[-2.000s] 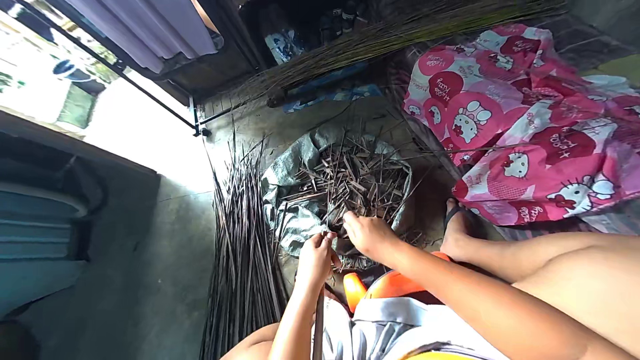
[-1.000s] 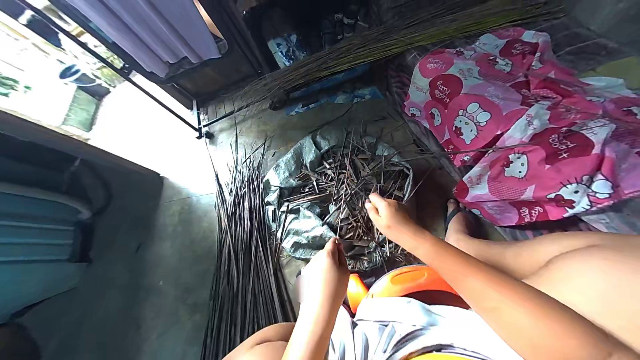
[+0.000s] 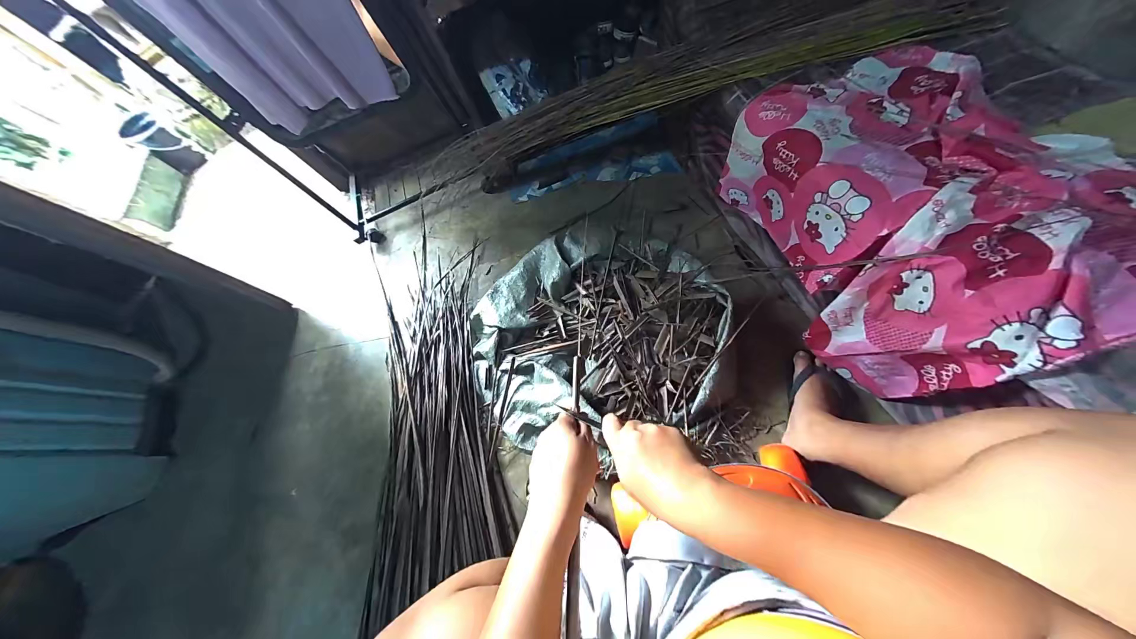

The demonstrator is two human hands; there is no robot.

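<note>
My left hand (image 3: 565, 457) is closed around a long thin dried palm-leaf strip (image 3: 576, 382), which sticks up past the fingers and runs down beside the forearm. Right beside it, my right hand (image 3: 652, 453) grips a small dark knife (image 3: 581, 415), its thin blade lying across the strip; its handle is hidden in the fingers. Both hands are over the near edge of an open woven plastic sack (image 3: 519, 297) with its rim rolled down. Short brown leaf scraps (image 3: 635, 328) fill the sack. Left of it lies a large bundle of long dark strips (image 3: 439, 426).
An orange plastic object (image 3: 768, 479) is between my legs. A pink patterned cloth (image 3: 887, 213) spreads at the right. Long greenish stalks (image 3: 674, 84) lie across the back. A metal gate frame (image 3: 293, 182) stands at the doorway, back left, near a purple curtain (image 3: 275, 53).
My two hands, apart one second ago, are now close together. The right hand has moved left and nearer me, and the left hand has moved a little.
</note>
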